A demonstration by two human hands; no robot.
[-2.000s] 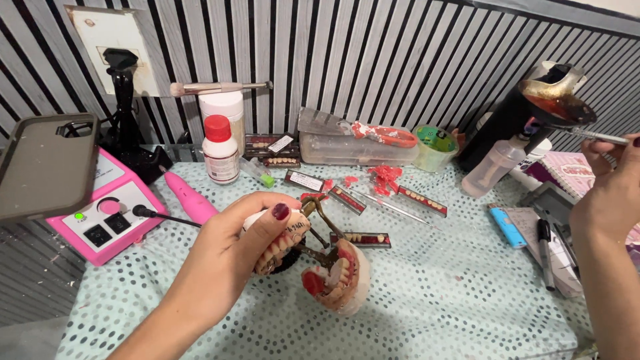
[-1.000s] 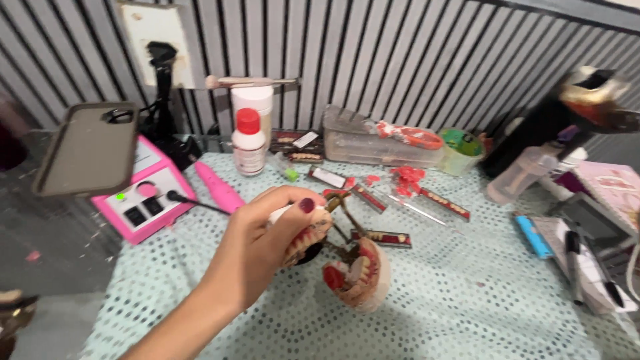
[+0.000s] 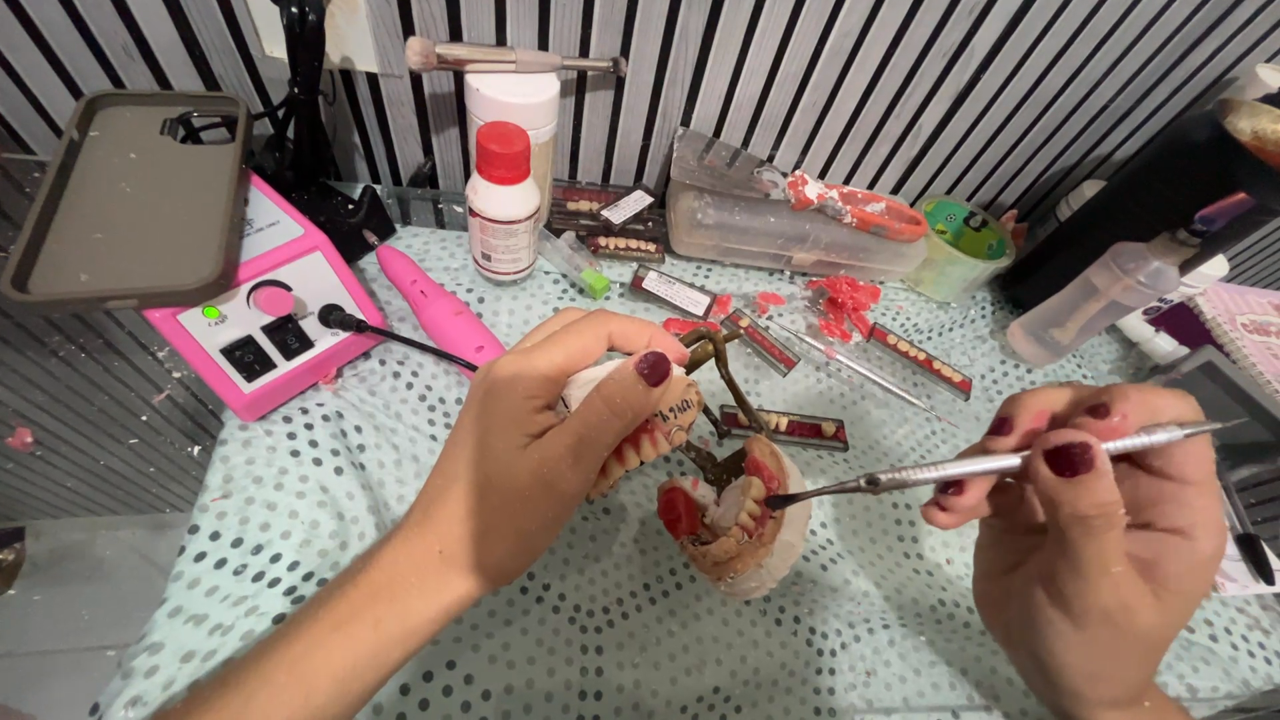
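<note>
My left hand (image 3: 540, 440) grips the upper plaster dental cast (image 3: 665, 405), which bears handwriting and a row of teeth set in pink-red wax. Metal articulator arms (image 3: 735, 385) link it to the lower plaster cast (image 3: 785, 540), tilted open below, with artificial teeth and red wax on it. In my right hand (image 3: 1100, 520) is a double-ended metal wax spatula (image 3: 930, 474); its dark spoon-shaped tip is at the wax beside the lower teeth. Whether the tip touches the wax I cannot tell. Just behind the casts lies a strip of artificial teeth (image 3: 790, 428).
A pink micromotor control box (image 3: 290, 310) and pink handpiece (image 3: 430, 300) lie left, under and beside a phone case (image 3: 130, 200). Behind stand a red-capped bottle (image 3: 503, 215), a plastic box (image 3: 790, 225) and a tape roll (image 3: 960, 245). Red wax scraps (image 3: 845, 305) and a thin metal instrument (image 3: 865, 370) lie nearby.
My right hand has come from the dark spoon-shaped or bowl-like object at the far right to the lower cast, bringing the metal tool. My left hand still holds the upper cast.
</note>
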